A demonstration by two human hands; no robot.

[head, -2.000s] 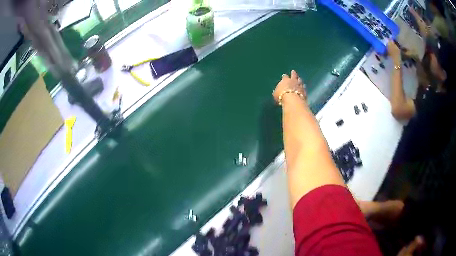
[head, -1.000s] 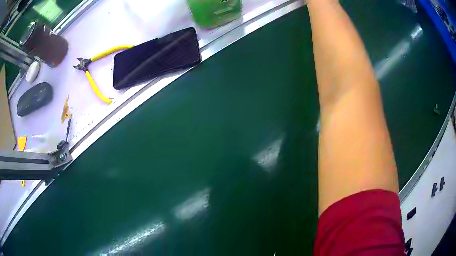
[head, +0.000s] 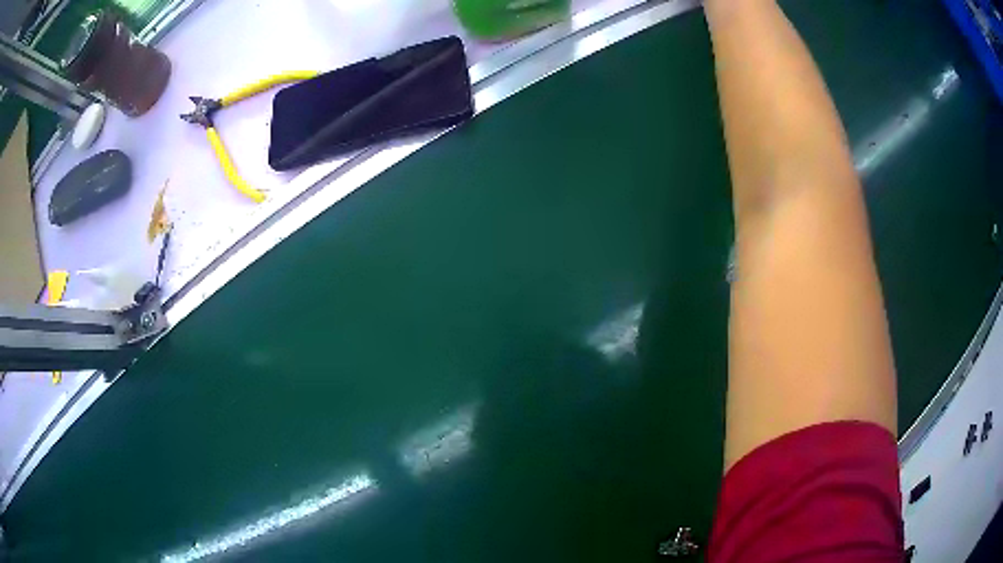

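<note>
A bare forearm [head: 808, 253] in a short red sleeve [head: 814, 495] reaches from the bottom right up across the green conveyor belt [head: 473, 275]. Its hand is cut off by the top edge, so its fingers and anything in them are hidden. No hand of mine is visible. A small metallic piece [head: 679, 541] lies on the belt at the bottom edge, left of the sleeve.
Beyond the belt's metal rail lie a black phone [head: 372, 105], yellow-handled cutters [head: 226, 127], a grey oval object [head: 90, 187], a brown jar [head: 119, 68] and a green container [head: 511, 13]. A metal bracket [head: 77, 332] is at left. Dark parts [head: 977, 432] lie at right.
The view has moved closer to the phone and cutters. The hand with a bracelet, earlier visible over the belt, is now beyond the top edge. The dark heap and other people have left the view.
</note>
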